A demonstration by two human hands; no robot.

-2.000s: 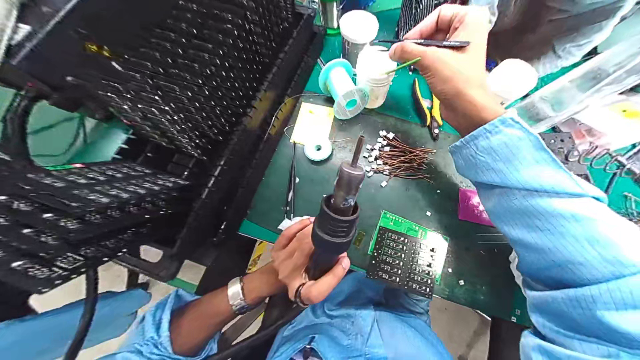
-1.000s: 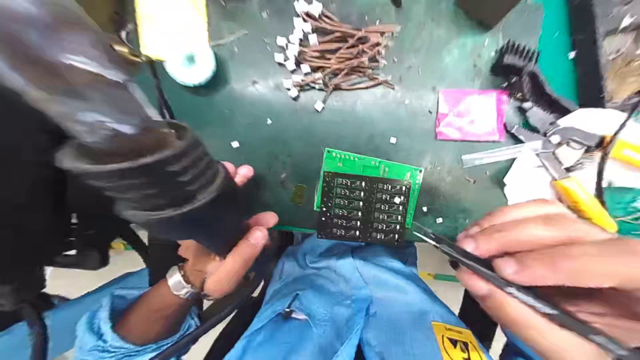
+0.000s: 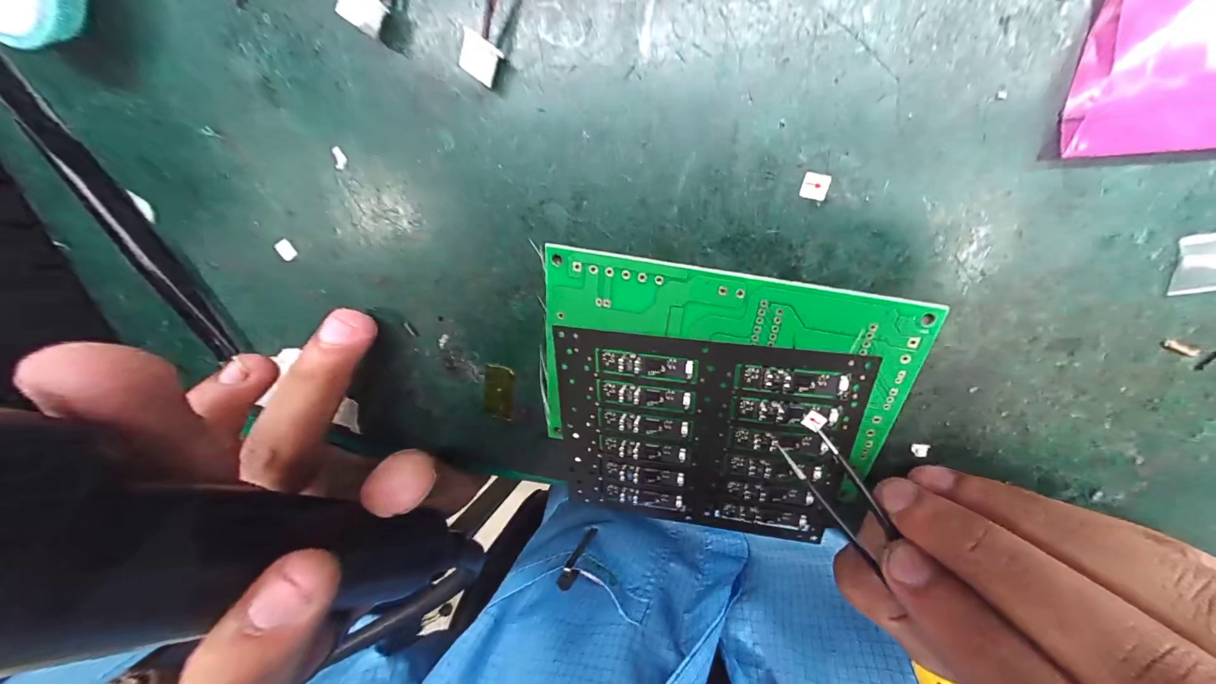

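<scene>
A black panel of small circuit boards [image 3: 712, 418] lies over a green circuit board [image 3: 665, 294] at the table's near edge. My right hand [image 3: 1026, 570] holds dark tweezers [image 3: 860, 518] over the panel's right column. Their tips stand apart, one of them at a small white square with a red mark [image 3: 814, 421]. On the left, my left hand [image 3: 294, 456] is around the thick black handle of a tool [image 3: 190, 541], whose working end is out of view. Fingers of this hand hover near the table, to the left of the boards.
Another red-marked white square [image 3: 814, 185] lies behind the boards. A pink bag [image 3: 1145, 85] is at the back right. White connectors on leads [image 3: 480, 57] show at the top edge, and a black cable or strap [image 3: 114, 209] runs at the left. Small scraps are scattered about.
My right hand with the tweezers has moved from the white containers at the back to the boards, then onto the panel. The black-handled tool has tipped leftward. The view is now much closer to the boards.
</scene>
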